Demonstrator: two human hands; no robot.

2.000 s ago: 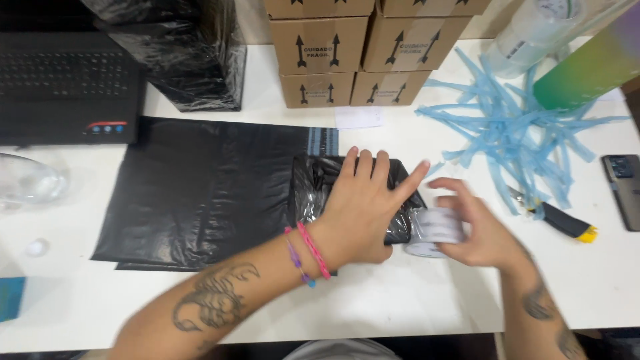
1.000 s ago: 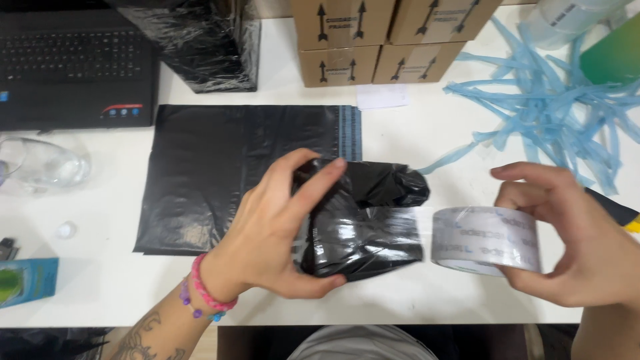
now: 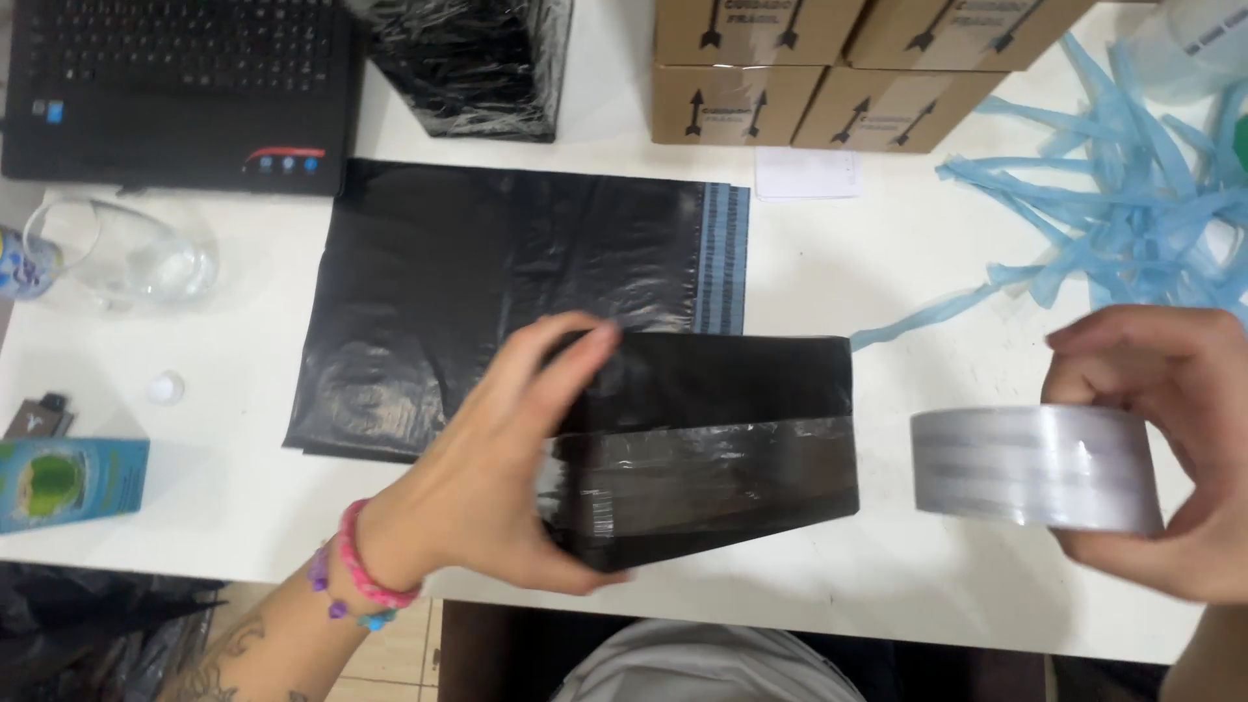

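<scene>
My left hand (image 3: 526, 458) grips the left end of a box-shaped package wrapped in black plastic (image 3: 721, 380), with its thumb below and fingers above. Clear tape runs along the package's lower face. To the right, my right hand (image 3: 1160, 439) holds a roll of clear packing tape (image 3: 1033, 468) between thumb and fingers, apart from the package. Behind the package lie flat black plastic mailing bags (image 3: 517, 253) with a blue-grey strip at their right edge.
Stacked cardboard boxes (image 3: 751, 102) stand at the back, beside a wrapped black package (image 3: 497, 68). A laptop (image 3: 185, 97), a clear glass (image 3: 146, 258) and a blue carton (image 3: 78, 483) are at left. Blue strips (image 3: 1111, 195) lie in a heap at right.
The hands have moved apart, with the tape roll now to the right of the package. The package has turned in my left hand, and its loose plastic end now looks flat.
</scene>
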